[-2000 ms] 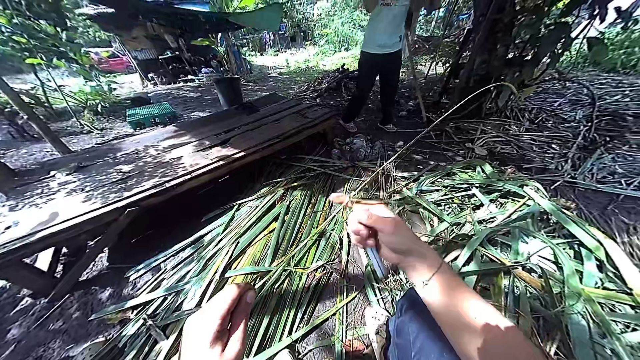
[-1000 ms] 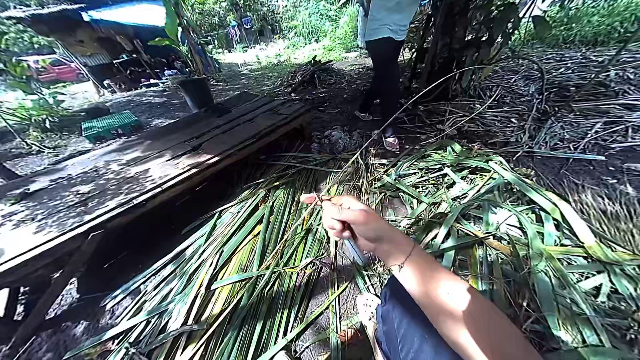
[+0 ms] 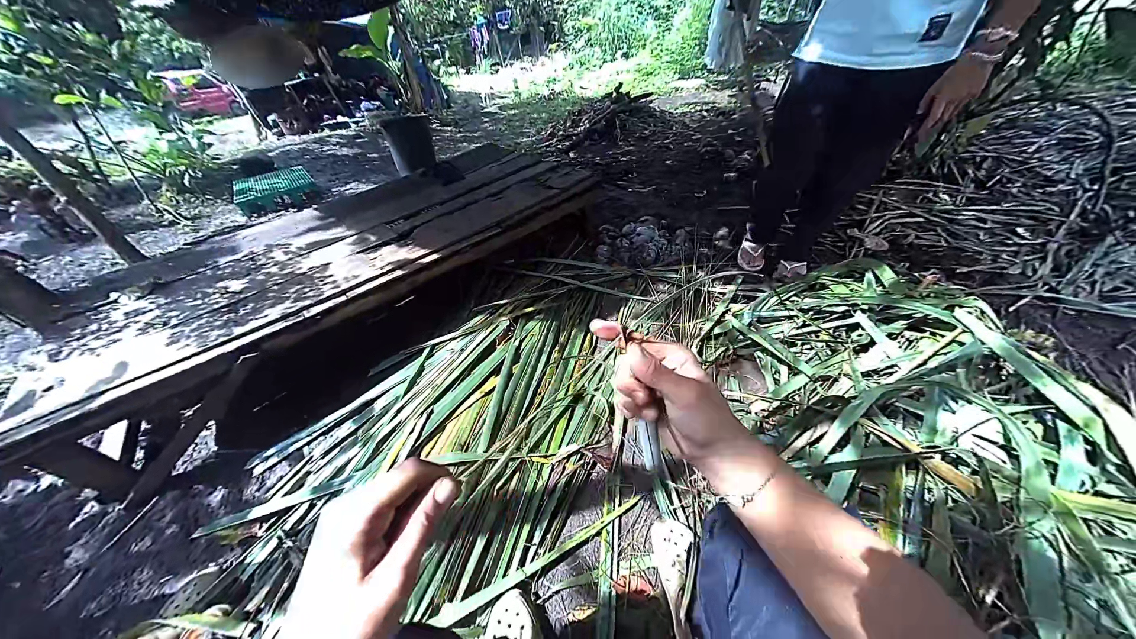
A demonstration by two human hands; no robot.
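Observation:
My right hand point(image 3: 661, 382) is held above the leaves, its fingers curled and a thin brown plant strip point(image 3: 632, 339) at the thumb and index finger. A grey-blue length point(image 3: 650, 448) shows just below the fist; whether it is held is unclear. My left hand point(image 3: 382, 541) is low at the left, thumb and index finger close together. Beside its fingertips runs a narrow green leaf point(image 3: 484, 458), but a grip on it cannot be made out. Long cut leaves point(image 3: 506, 399) lie side by side beneath both hands, and a looser heap of green leaves point(image 3: 967, 399) is at the right.
A low wooden platform point(image 3: 328, 257) stands at the left, with a green crate point(image 3: 273, 188) and a black pot point(image 3: 410, 144) beyond it. Another person point(image 3: 825, 133) stands behind the leaves, near a pile of dry stalks point(image 3: 1003, 195). My shoes point(image 3: 670, 546) are among the leaves.
My left hand is back in view at the lower left, after being out of view one second ago. The long thin stem that rose beside my right hand no longer shows. The other person appears closer.

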